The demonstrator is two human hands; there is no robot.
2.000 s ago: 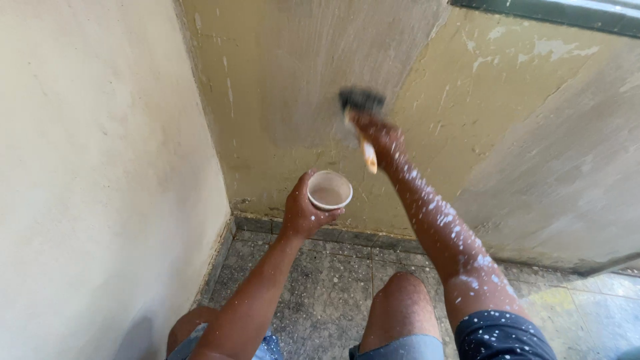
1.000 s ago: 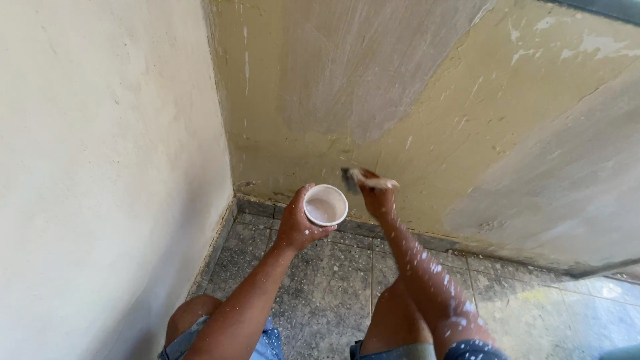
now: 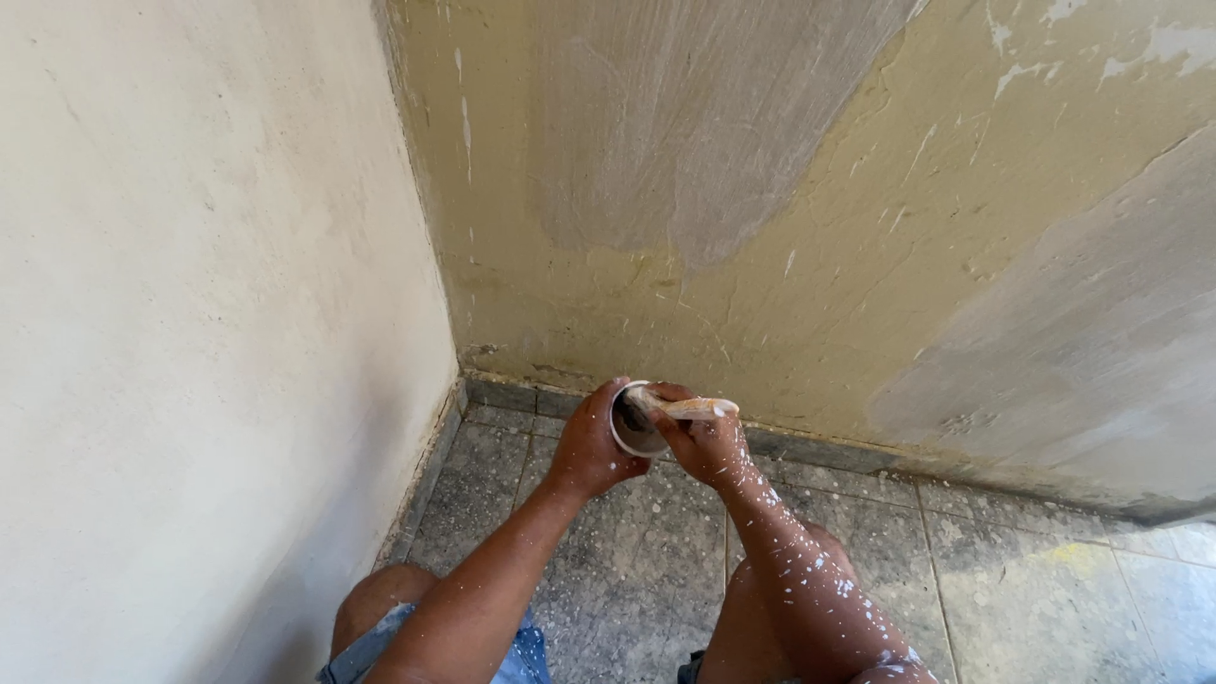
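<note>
My left hand point(image 3: 594, 442) is closed around a small white cup point(image 3: 617, 439), its mouth facing up and toward me. In my right hand point(image 3: 701, 439) is a paintbrush point(image 3: 698, 408), gripped near the ferrule, with its pale, paint-stained handle pointing right. The dark bristles are inside the cup. What the cup contains is mostly hidden by the brush and fingers. White paint spots cover my right forearm. Beyond both hands stands a yellowish wall point(image 3: 589, 304) with a greyish-white coated patch point(image 3: 703, 123).
A whitish wall point(image 3: 209, 285) rises close on the left and meets the yellowish one in a corner. A grey skirting point(image 3: 817, 449) runs along the base. Below me are paint-speckled floor tiles point(image 3: 636, 551). Another greyish patch point(image 3: 1073, 342) covers the wall at right.
My right hand has come down from the wall to the cup, and the brush's bristles have entered it. My left hand still holds the cup.
</note>
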